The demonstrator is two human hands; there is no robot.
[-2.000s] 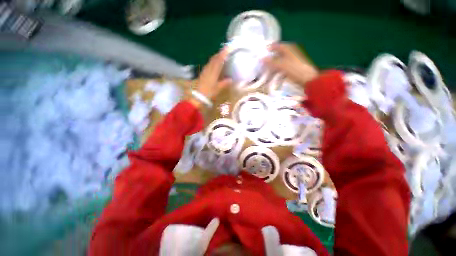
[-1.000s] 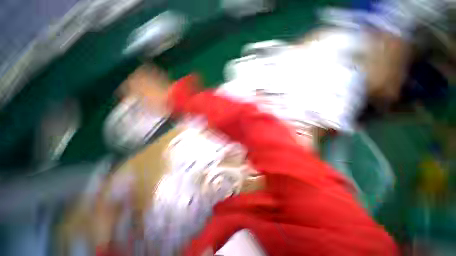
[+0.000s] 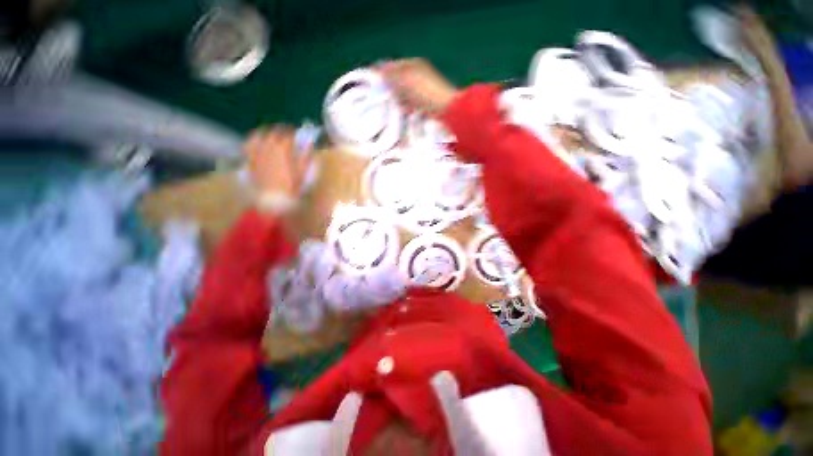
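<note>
My right hand [image 3: 417,84] grips the right rim of a white round base [image 3: 361,109] at the board's far edge. My left hand [image 3: 275,165] is over the board's far left part, blurred. A translucent bluish-white piece [image 3: 308,145] shows beside its fingers; whether the hand holds it is unclear. Several white slotted bases [image 3: 363,240] lie on the tan board [image 3: 209,198], some overlapping. Frosted translucent covers [image 3: 312,287] lie in a loose group near my body, left of the bases.
A bulk heap of bluish covers [image 3: 80,312] fills the left. A grey bar [image 3: 151,120] slants beside it. The green conveyor [image 3: 312,40] beyond carries a white disc [image 3: 228,44]. Many bases are heaped [image 3: 664,142] at right, beside another person's arm [image 3: 774,98].
The view turned sharply and swung back. The right-hand heap and another person's arm show more fully. My hands, earlier together at one base, are now apart; my right hand grips a base.
</note>
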